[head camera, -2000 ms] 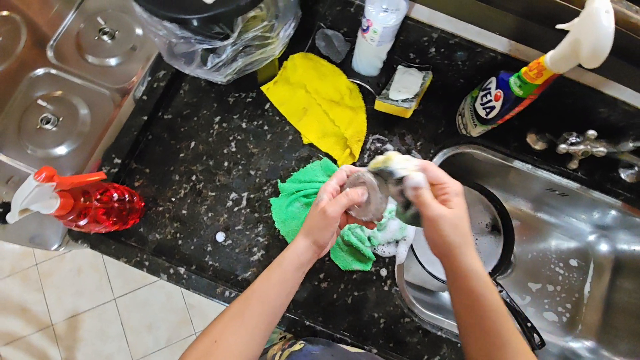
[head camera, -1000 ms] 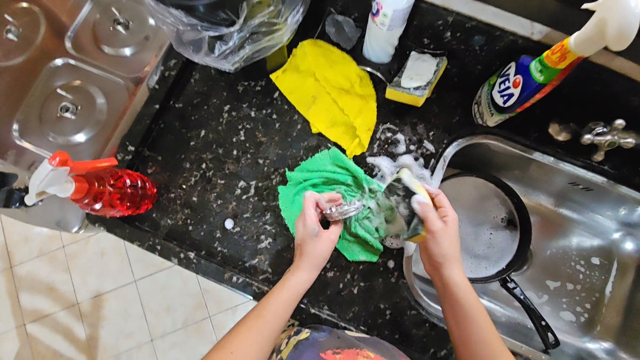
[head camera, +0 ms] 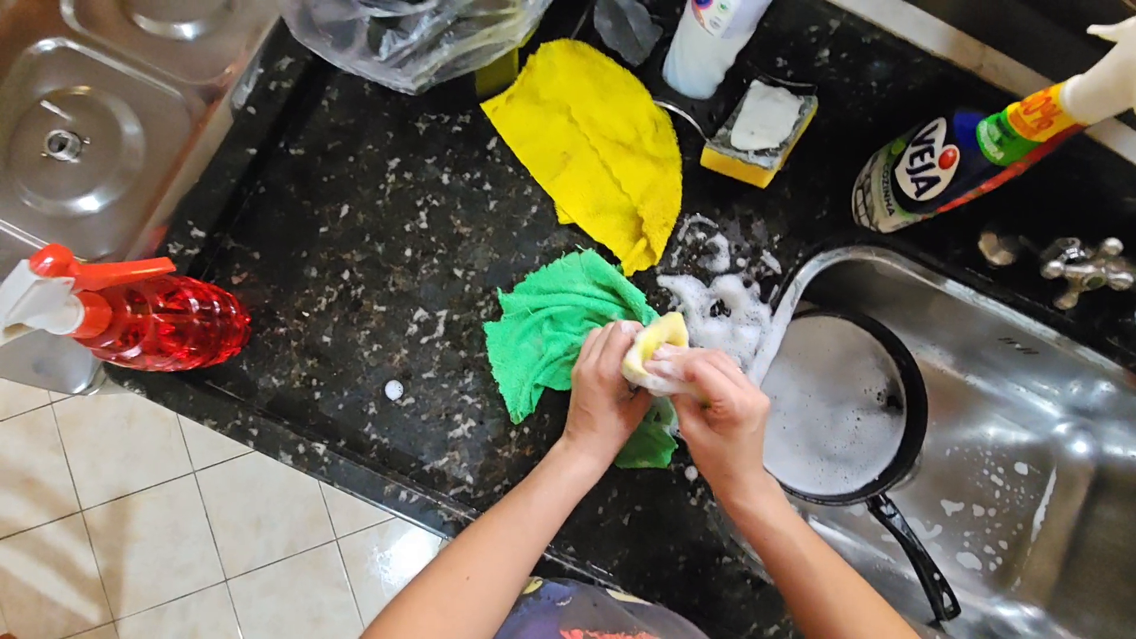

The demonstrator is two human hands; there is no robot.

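My right hand (head camera: 721, 399) grips a soapy yellow sponge (head camera: 655, 348), which is bent and pressed against my left hand (head camera: 603, 382). My left fingers are curled; the small clear object seen in them earlier is now hidden by the sponge and fingers. Both hands are over a crumpled green cloth (head camera: 559, 311) on the dark granite counter. White foam (head camera: 732, 311) lies on the counter just right of the cloth. A black frying pan (head camera: 834, 404) with cloudy, soapy water rests in the steel sink, its handle toward me.
A yellow cloth (head camera: 599, 142), a second sponge (head camera: 763, 129) with a white block on it, and a white bottle (head camera: 710, 44) sit behind. Veja spray bottle (head camera: 941, 164) and tap (head camera: 1084, 266) stand behind the sink (head camera: 1003, 426). Red spray bottle (head camera: 169, 319) is at left, plastic bag (head camera: 417, 35) at back.
The sponge, held apart from my left hand a second ago, is now folded against it. My two hands have come together over the green cloth.
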